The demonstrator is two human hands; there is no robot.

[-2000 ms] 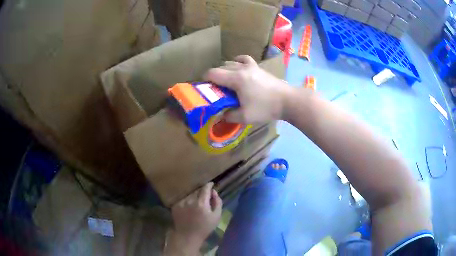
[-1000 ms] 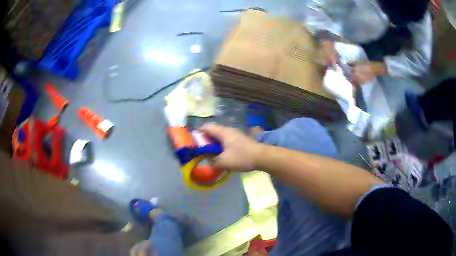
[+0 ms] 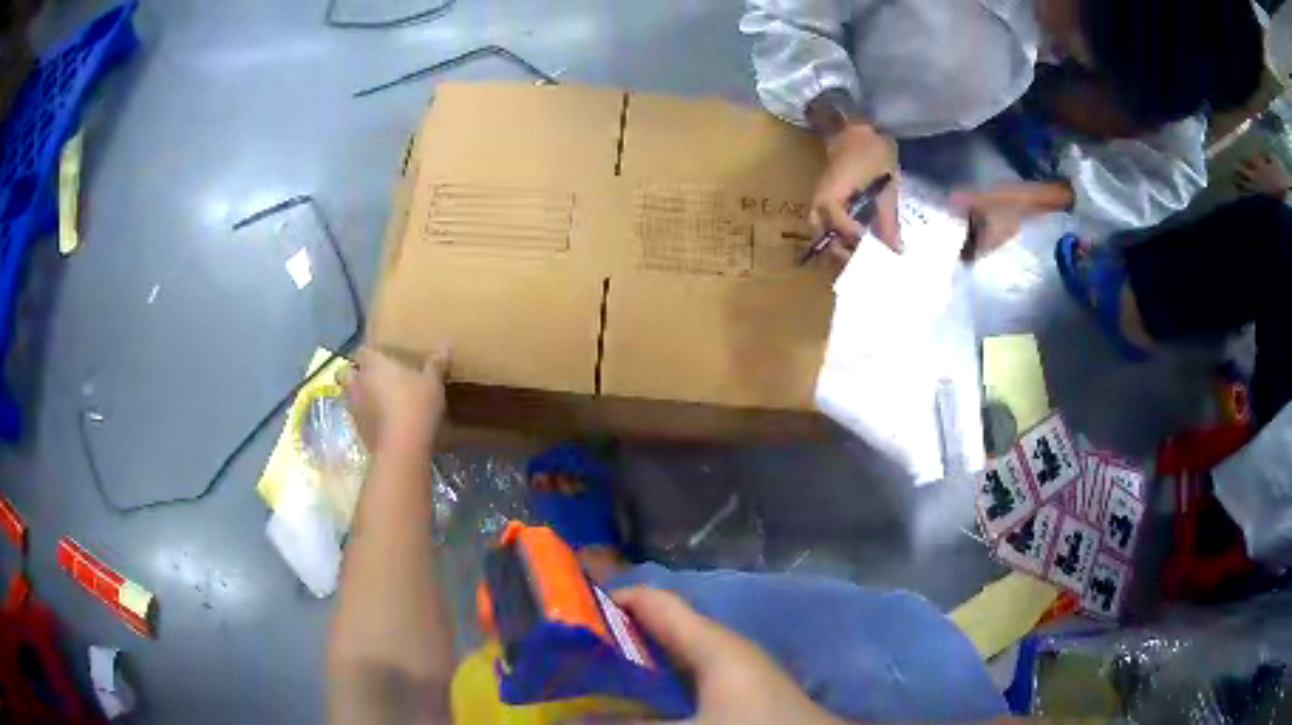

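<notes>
A stack of flat cartons (image 3: 517,319), brown with printed panels and dark slots, lies on the floor ahead. My left hand (image 3: 394,397) grips the near left corner of its top carton, thumb at the edge; its fingertips are partly hidden. My right hand (image 3: 716,659), low in the picture and cut off by the bottom edge, holds the tape gun (image 3: 567,609), blue and orange with a yellow tape roll partly out of view. The tape gun is above my lap, apart from the cartons.
Another person (image 3: 907,64) writes with a pen on white paper (image 3: 907,340) at the stack's right end. Printed label sheets (image 3: 1063,517) lie at right. Strapping band (image 3: 354,276), yellow backing paper (image 3: 291,453), red-orange label strips (image 3: 106,581) and a blue pallet (image 3: 43,128) are at left.
The view has swung from the open carton to the flat stack. My left hand has left that carton and now grips the stack's corner. The tape gun is lower in view, still in my right hand.
</notes>
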